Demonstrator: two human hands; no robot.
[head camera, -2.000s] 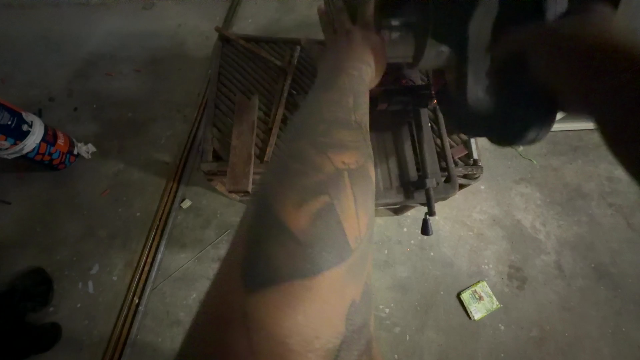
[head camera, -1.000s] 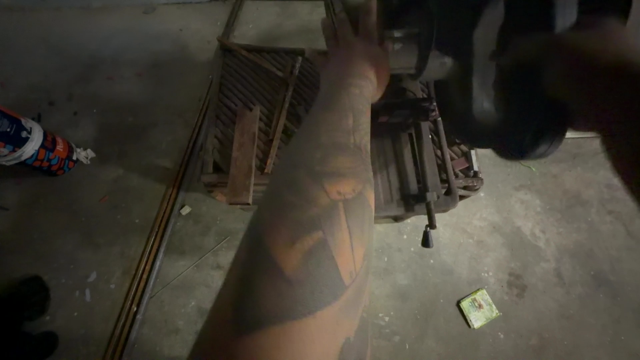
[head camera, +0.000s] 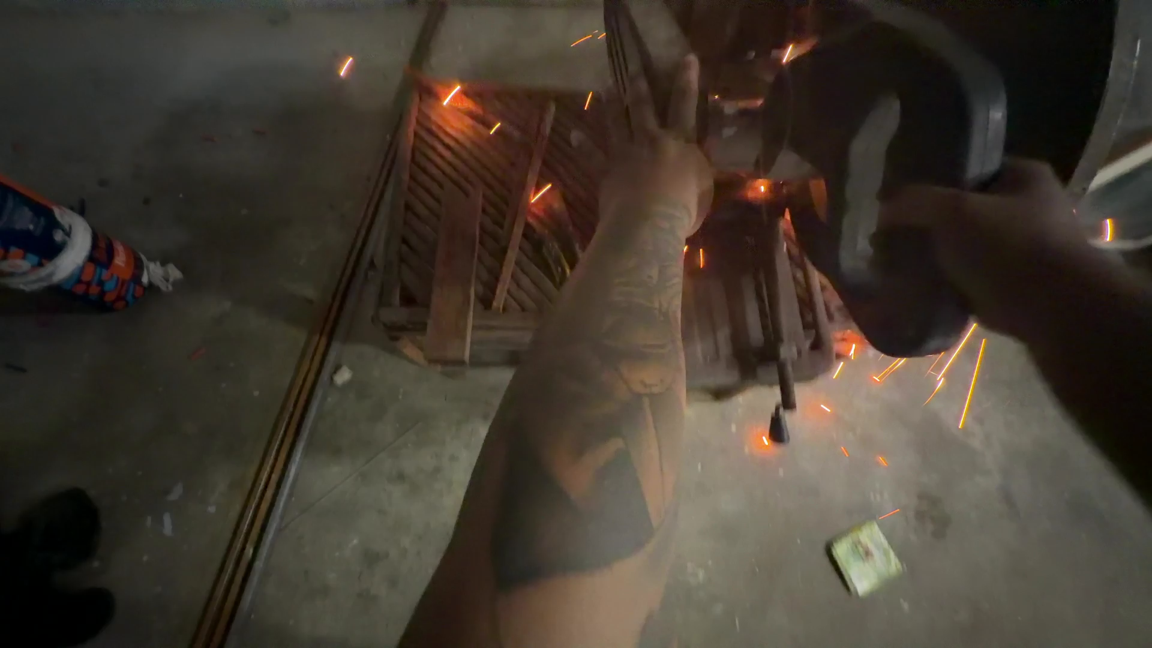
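My left hand (head camera: 661, 166) reaches forward at top centre, its fingers around long dark metal pieces (head camera: 634, 54). At the right, my right hand (head camera: 999, 234) is closed on the dark handle (head camera: 954, 270) of what looks like an abrasive chop saw (head camera: 900, 135). Orange sparks fly around the saw and over the floor. Left of the saw, a metal clamp screw with a black-tipped crank (head camera: 779, 425) sticks out toward me. The saw's cutting point is hidden in dark and blur, as are several of my fingers.
Beneath the saw and my left forearm lies a slatted stand (head camera: 504, 306) with a loose flat strip (head camera: 454, 279). Long metal bars (head camera: 297, 396) run along the floor at left. A printed bag (head camera: 99, 265), a small green box (head camera: 864, 558) and dark footwear (head camera: 54, 558) are also on the floor.
Sparks now fly around the saw and stand; the earlier frames show none. The saw and my right hand have moved slightly lower. My left hand stays at the metal pieces.
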